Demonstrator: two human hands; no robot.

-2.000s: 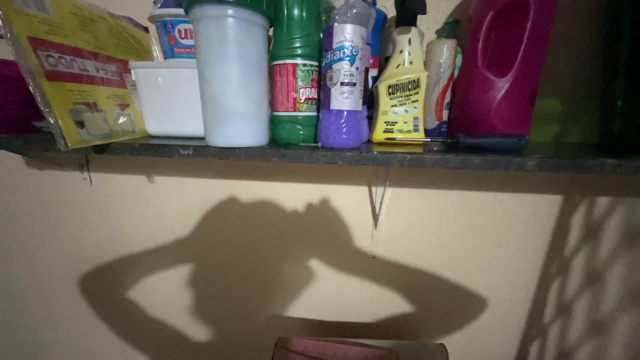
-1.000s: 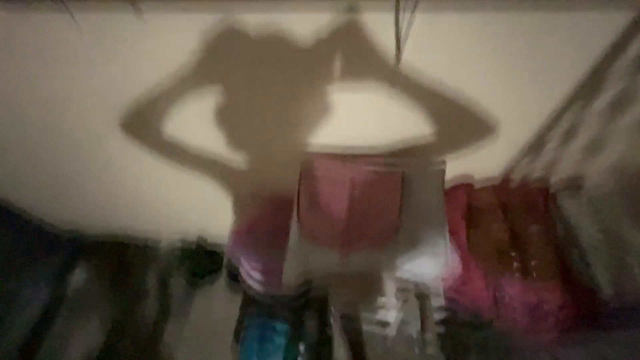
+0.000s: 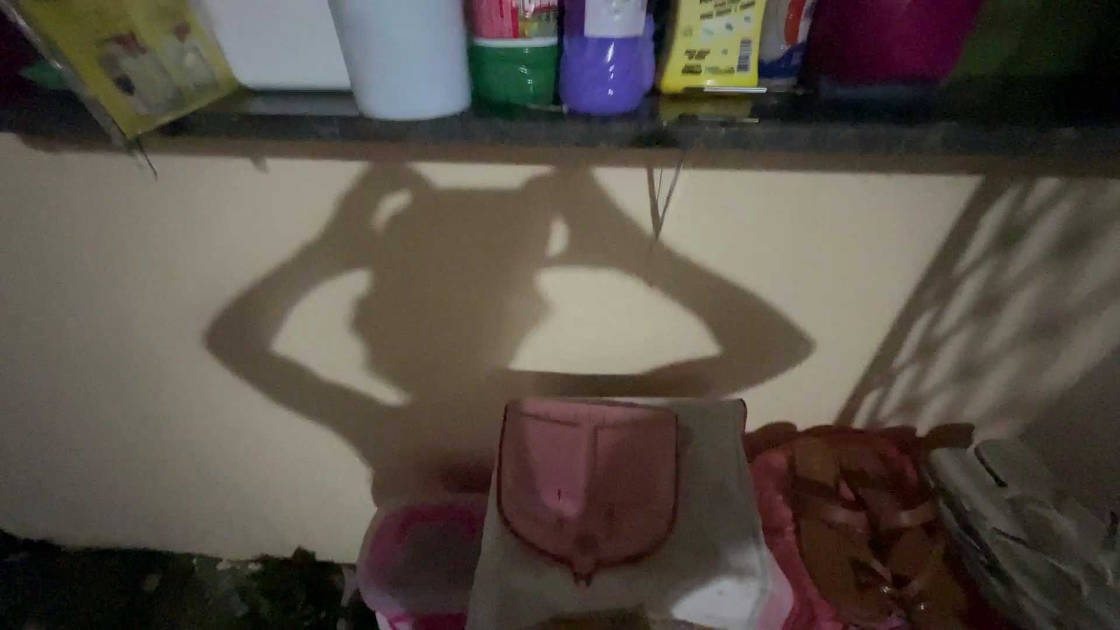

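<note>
Neither my left hand nor my right hand is in view. A shadow (image 3: pixel 455 289) of a person with both arms raised to the head falls on the beige wall (image 3: pixel 105 350). Above it, a dark shelf (image 3: pixel 542 136) holds a pale plastic container (image 3: pixel 402 61), a green bottle (image 3: pixel 514 70), a bottle of purple liquid (image 3: pixel 606 74) and a yellow bottle (image 3: pixel 713 44). Below stands a whitish fabric-like item with a pink flap-shaped panel (image 3: pixel 586 472); its exact kind I cannot tell.
A pink-rimmed plastic container (image 3: pixel 420 542) is at the lower left of the whitish item. Brown strappy sandals (image 3: pixel 840 534) and grey footwear (image 3: pixel 1024 516) lie at the lower right. A yellow printed packet (image 3: pixel 140 61) leans over the shelf's left edge.
The view has tilted down from the shelf and partly back up. On the wall, the shadow's arms stay raised. Nothing else has plainly moved.
</note>
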